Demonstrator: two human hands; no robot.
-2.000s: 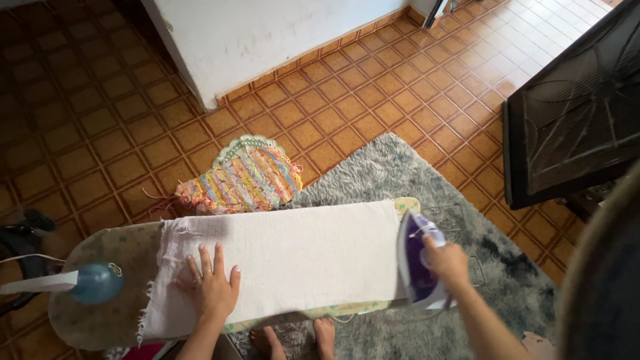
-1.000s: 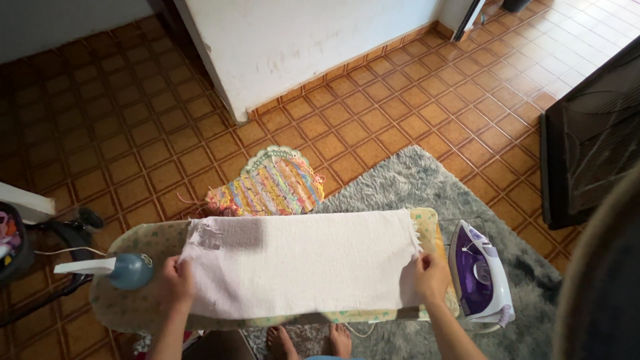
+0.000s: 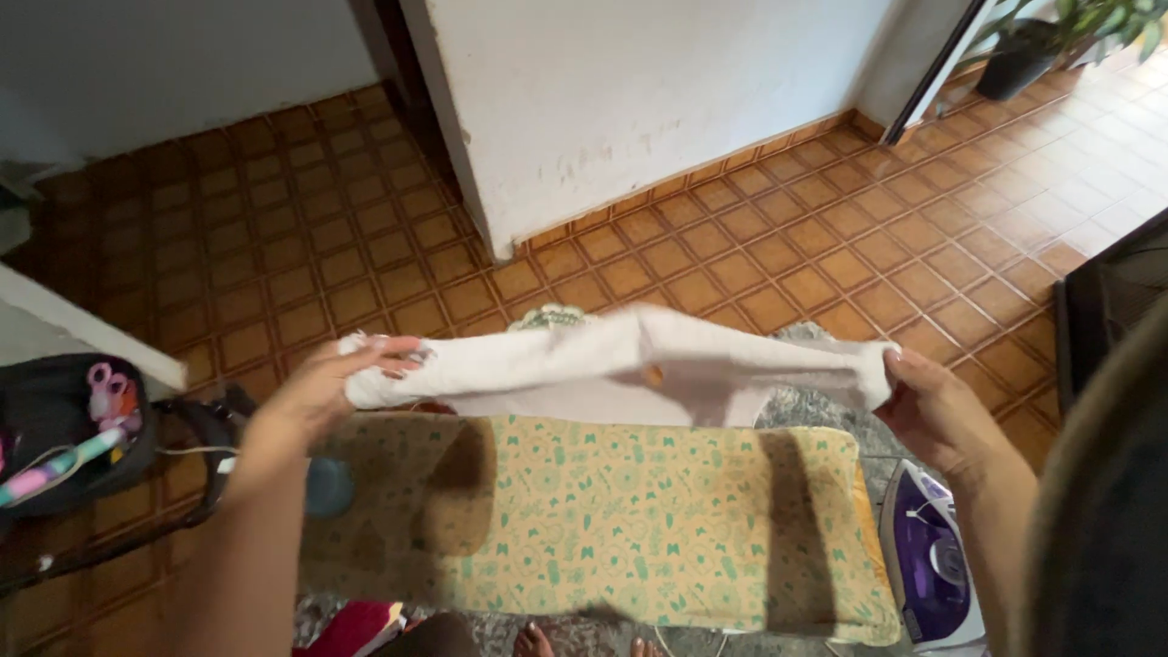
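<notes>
A white cloth with frayed ends (image 3: 584,356) is stretched in the air between my two hands, above the far edge of the ironing board (image 3: 630,529). My left hand (image 3: 338,374) grips its left end, fringe showing between the fingers. At the other end, my right hand (image 3: 931,401) pinches the cloth with the thumb on top. The board's cover is yellowish with green prints. A purple and white clothes iron (image 3: 931,561) stands at the board's right end, partly behind my right forearm. My left forearm partly hides a blue bottle (image 3: 328,486) on the board's left side.
A dark container (image 3: 55,383) at the left holds pink-handled scissors (image 3: 111,392) and other items. A grey rug (image 3: 821,401) lies under the board. Beyond are a white wall corner (image 3: 511,164) and a potted plant (image 3: 1013,55). A dark screen-like object (image 3: 1109,301) stands at the right.
Both hands have lifted the cloth off the ironing board, where it lay flat one second ago. Two seconds ago my right hand held the iron, which now stands at the board's right end.
</notes>
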